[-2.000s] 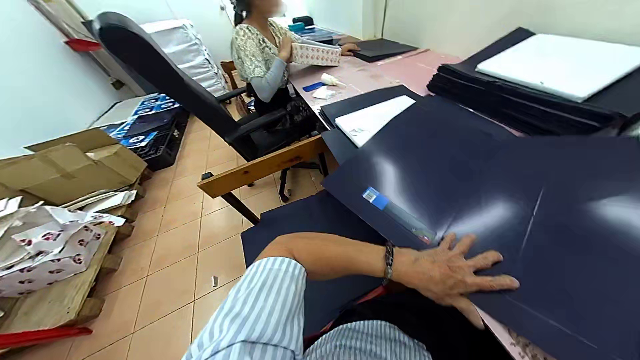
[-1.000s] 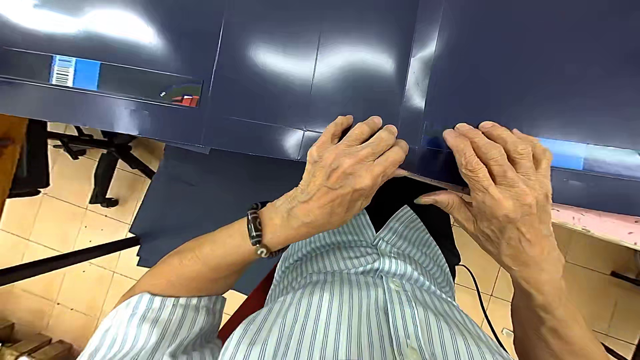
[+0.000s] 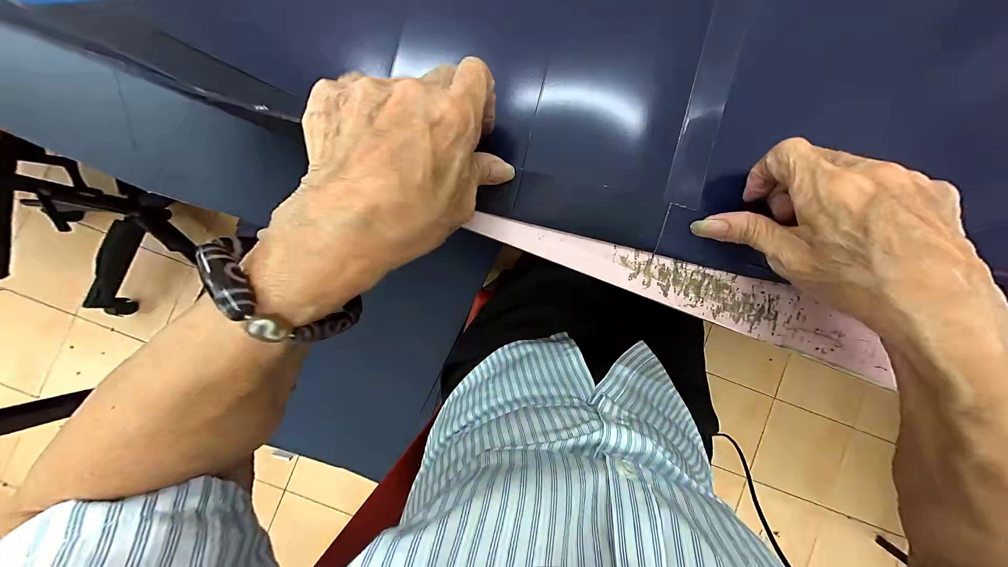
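Note:
A large glossy dark-blue cardboard sheet (image 3: pixel 598 142) with creases and cut lines lies over the pink table edge (image 3: pixel 709 303). My left hand (image 3: pixel 394 150), with a beaded bracelet (image 3: pixel 268 327) at the wrist, is on the sheet's near part, fingers curled down and thumb pointing right; whether it pinches the sheet is hidden. To the right, my right hand (image 3: pixel 858 213) rests at the near edge, its fingers bent and its thumb lying along a flap. What its fingertips hold cannot be made out. The sheet's left part is raised or bent and looks blurred.
Another dark-blue sheet (image 3: pixel 370 354) is below the table level at my left. Black chair legs (image 3: pixel 126 228) stand on the tiled floor (image 3: pixel 71 339) at the left. A black cable (image 3: pixel 752 488) hangs at the lower right. The worn table edge shows scraped patches.
Two seconds ago only one hand showed, flat on the sheet; now both do. Since one second ago my hands have moved apart, and more of the pink table edge shows. The view has turned downward.

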